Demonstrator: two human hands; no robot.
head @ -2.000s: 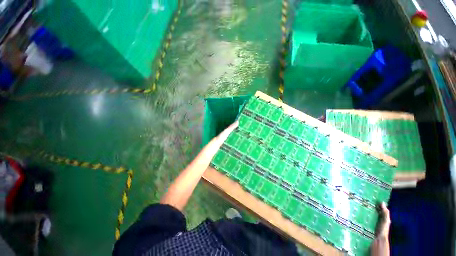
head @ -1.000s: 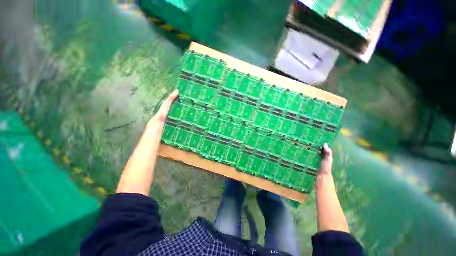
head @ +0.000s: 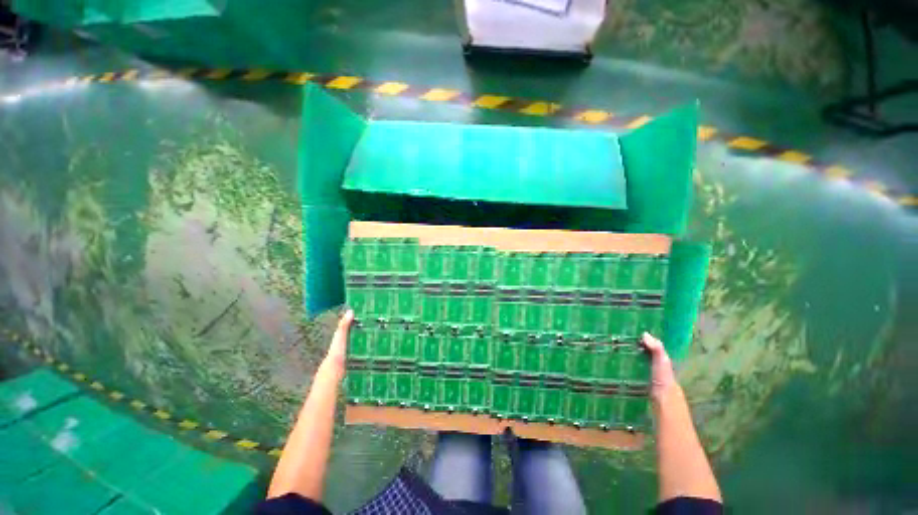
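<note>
A tan cardboard sheet [head: 433, 233] bears rows of green circuit boards [head: 503, 332], held roughly level in front of my body. My left hand [head: 343, 337] grips its left edge and my right hand [head: 659, 367] grips its right edge, with the thumbs at the boards' sides. A green carton [head: 488, 164] with open flaps stands on the floor beneath and beyond the sheet. Its far and side flaps stick out around the sheet. The sheet hides the near part of the carton and most of its inside.
A white box or cart end [head: 531, 28] with paper on it stands at the top. Yellow-black tape [head: 438, 95] crosses the floor behind the carton. Closed green cartons [head: 111, 453] lie at lower left, and another green carton [head: 151, 15] at upper left. A dark stand foot [head: 876, 116] is at upper right.
The view has turned from the loaded stack and blue stool to the open carton. The loaded sheet, still in both hands, has moved over the carton's near side and become nearly straight.
</note>
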